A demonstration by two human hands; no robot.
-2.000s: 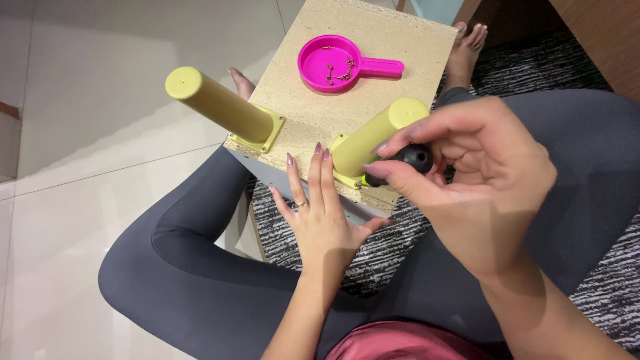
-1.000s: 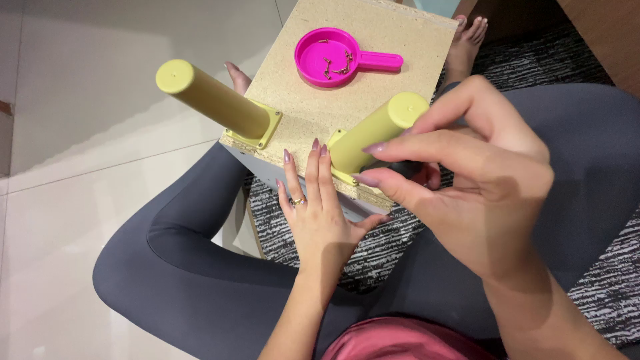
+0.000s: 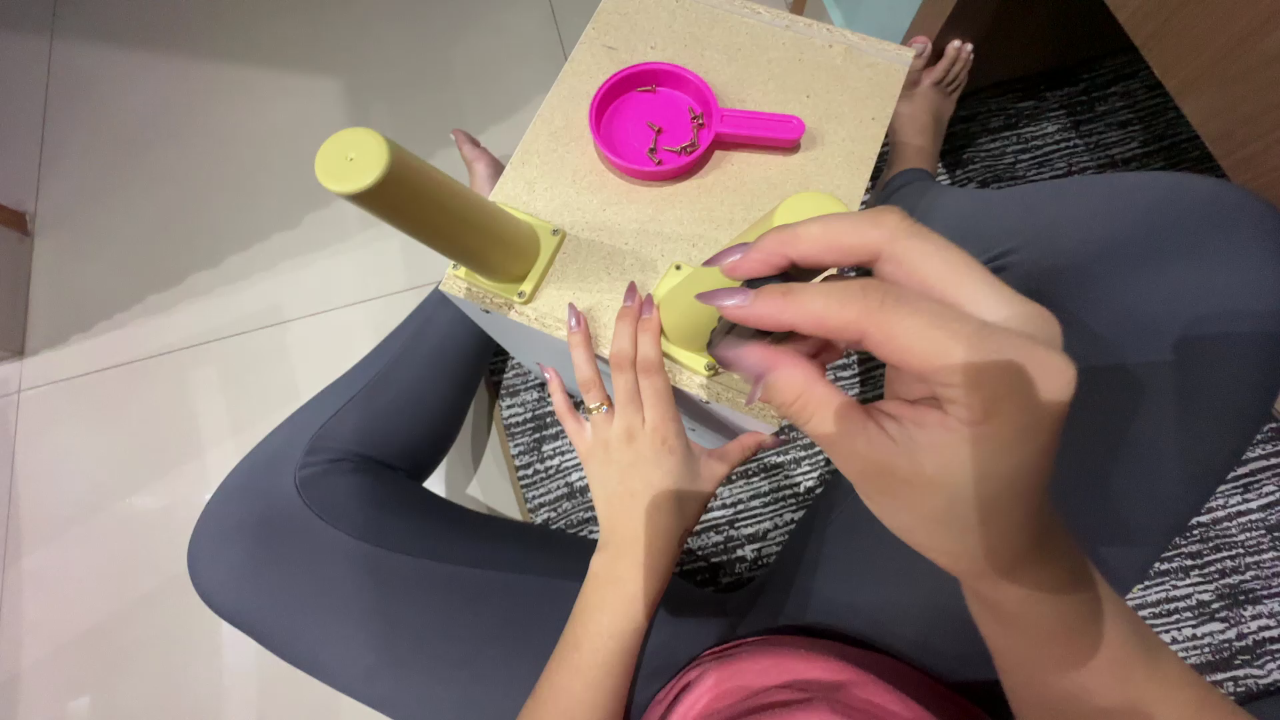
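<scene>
My left hand (image 3: pixel 640 440) lies flat with spread fingers on the near edge of a particle-board panel (image 3: pixel 600 170), its fingertips beside the base of the right yellow furniture leg (image 3: pixel 690 305). Above that base, my right hand (image 3: pixel 920 370) has its thumb and fingers around a dark, rounded tool handle (image 3: pixel 735 325), mostly hidden and blurred; its tip is not visible. Screws show in the corners of the base. Another yellow leg (image 3: pixel 450 215) stands at the panel's left corner, its square base screwed down. A pink round dish with a handle (image 3: pixel 655 170) holds several small screws (image 3: pixel 685 130).
My bent legs (image 3: pixel 400 500) lie on both sides of the panel. Under it is a black-and-white rug (image 3: pixel 570 460), with pale floor tiles (image 3: pixel 200 250) to the left. A brown wooden furniture piece (image 3: pixel 1200 80) stands at the upper right.
The black handle, plain two seconds ago between my right fingers, is now mostly covered by them. My right hand has moved left over the base of the right leg. My left hand stays at the panel edge.
</scene>
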